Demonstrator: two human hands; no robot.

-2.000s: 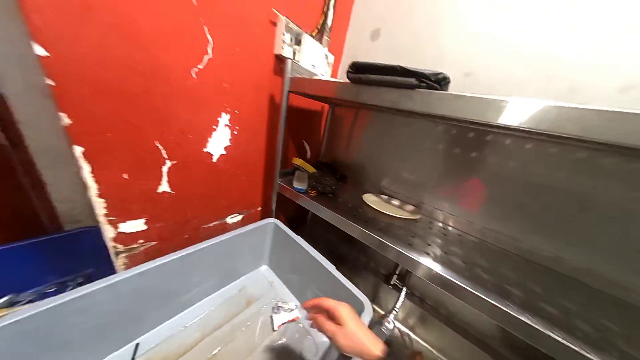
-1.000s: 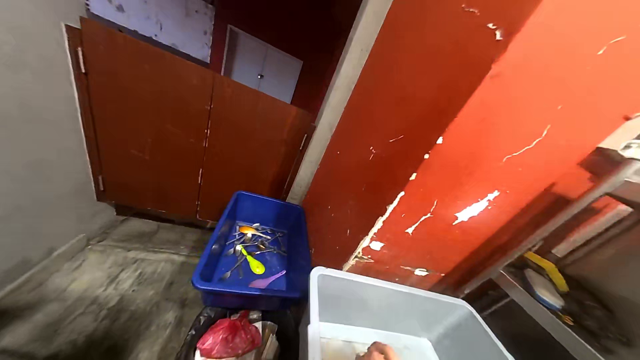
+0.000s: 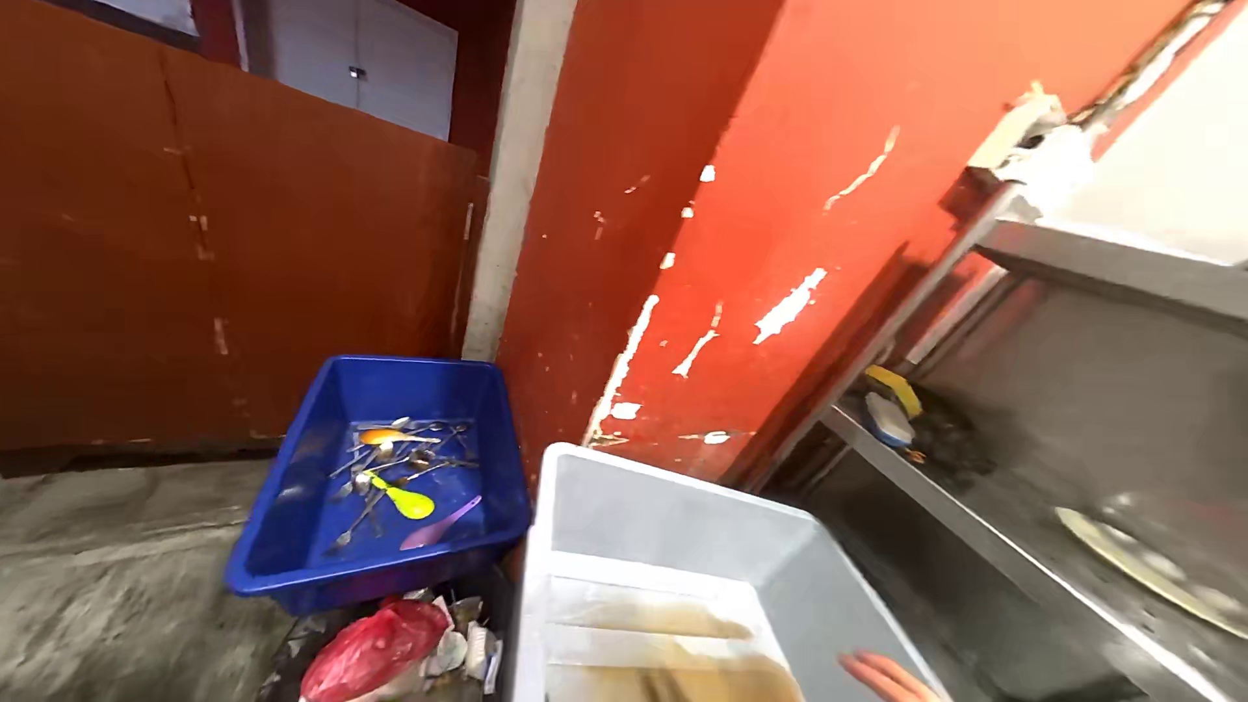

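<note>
At the bottom right, the fingers of one hand, apparently my right hand (image 3: 887,677), reach over the right wall of a grey plastic tub (image 3: 673,487). Nothing shows in those fingers; the rest of the hand is cut off by the frame. Brownish, murky liquid (image 3: 673,673) lies in the tub. Left of it stands a blue plastic tub (image 3: 283,526) holding metal cutlery, a yellow-green spoon (image 3: 409,502), an orange spoon (image 3: 385,437) and a purple utensil (image 3: 441,525). My left hand is not in view.
A bin with a red plastic bag (image 3: 375,651) and waste stands below the blue tub. On the right, a metal shelf (image 3: 1033,575) carries a yellow sponge (image 3: 894,390), a brush (image 3: 888,420) and a plate (image 3: 1150,570). The peeling red wall (image 3: 624,195) rises behind.
The view has swung left from the shelves. Two seconds ago a hand was beside a small whitish and red item over the grey tub; now its fingers are at the tub's right side.
</note>
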